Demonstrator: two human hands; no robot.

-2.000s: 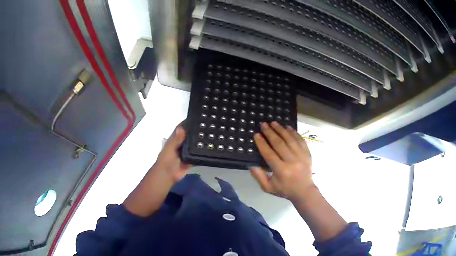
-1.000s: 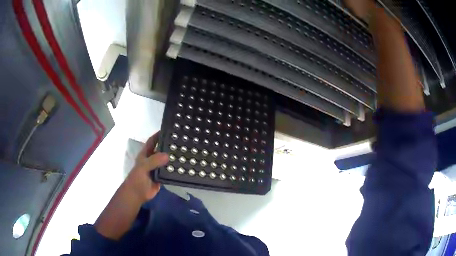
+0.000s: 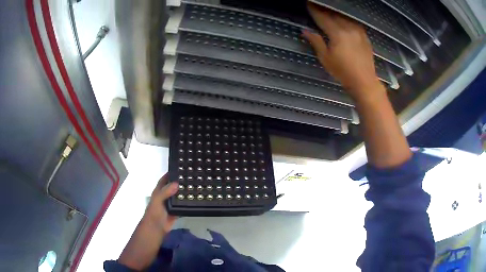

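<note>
A stack of black trays (image 3: 221,208), its top filled with rows of small silver round parts, is at the centre, its far end beneath the lowest grey shelf. My left hand (image 3: 161,201) grips the stack's near left corner, thumb on the top edge. My right hand (image 3: 343,48) is raised among the grey perforated shelves (image 3: 240,48) at upper right, its fingers reaching into a gap between shelves. The fingertips are partly hidden, so I cannot tell whether they touch a tray there.
A thick grey door (image 3: 32,133) with double red seal lines (image 3: 74,117) and thin tubing with a brass fitting (image 3: 67,146) stands at left. The chamber frame edge is at upper right. A blue panel (image 3: 447,119) is at right. A pale cabinet front lies below the trays.
My right hand has left the tray stack and gone up to the shelves, its fingers now in a gap. My left hand still holds the stack. The view has shifted.
</note>
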